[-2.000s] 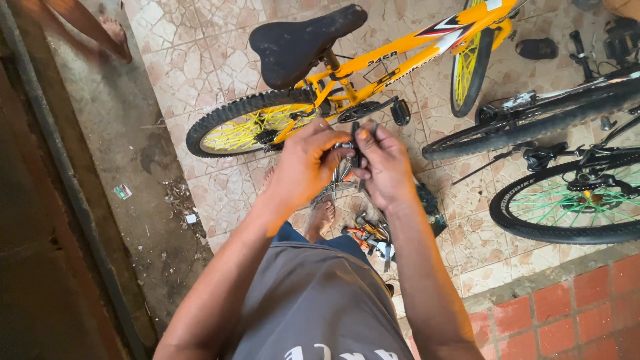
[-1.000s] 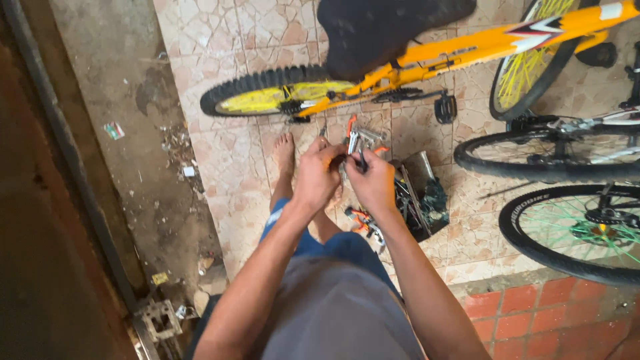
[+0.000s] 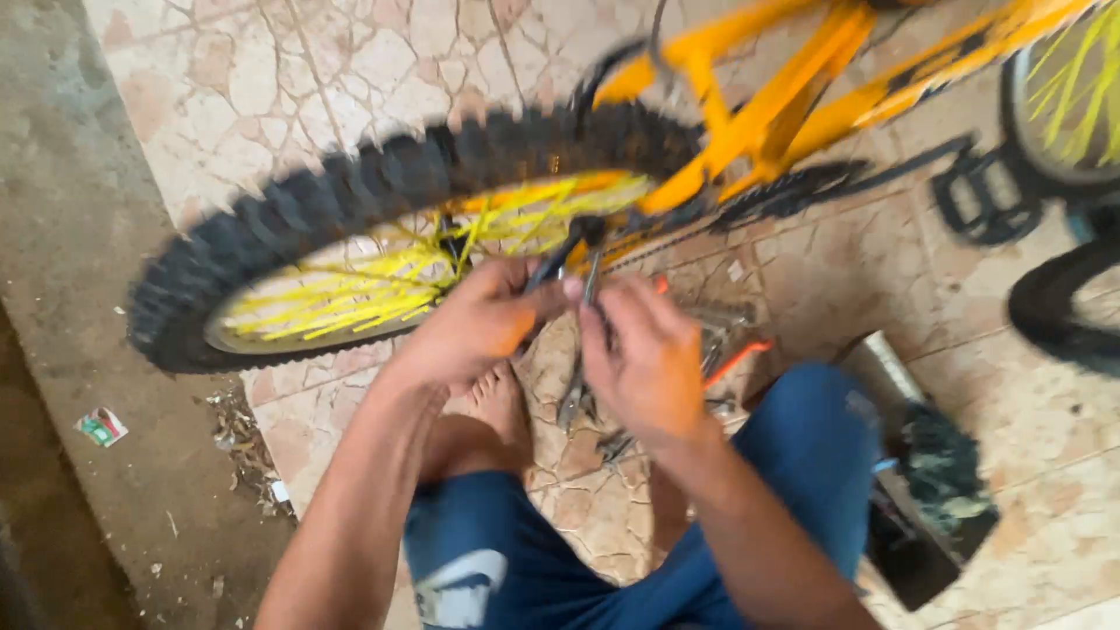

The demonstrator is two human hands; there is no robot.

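Note:
Just below the rear part of a yellow bicycle frame (image 3: 770,114), my two hands are close together. My left hand (image 3: 490,324) is closed on a dark, elongated tool (image 3: 560,254), blurred, whose rounded head lies near the chain. In my right hand (image 3: 643,359) is a thin metal tool (image 3: 592,278), pinched between thumb and fingers; its exact kind is unclear. The knobby rear tire (image 3: 289,227) and its yellow spokes (image 3: 367,280) are at the left of my hands. The crank pedal (image 3: 984,201) is to their right. My fingers hide parts of both tools.
Several hand tools lie on the tiled floor beneath my hands, among them pliers (image 3: 573,398) and an orange-handled tool (image 3: 739,363). A dark toolbox (image 3: 914,560) holding a dark cloth (image 3: 945,464) is beside my right knee. Another bicycle's tire (image 3: 1041,324) reaches in at the right edge.
The view has come much closer to the rear wheel, and my knees are now bent. My hands, earlier below the bicycle, are now beside the rear wheel and chain.

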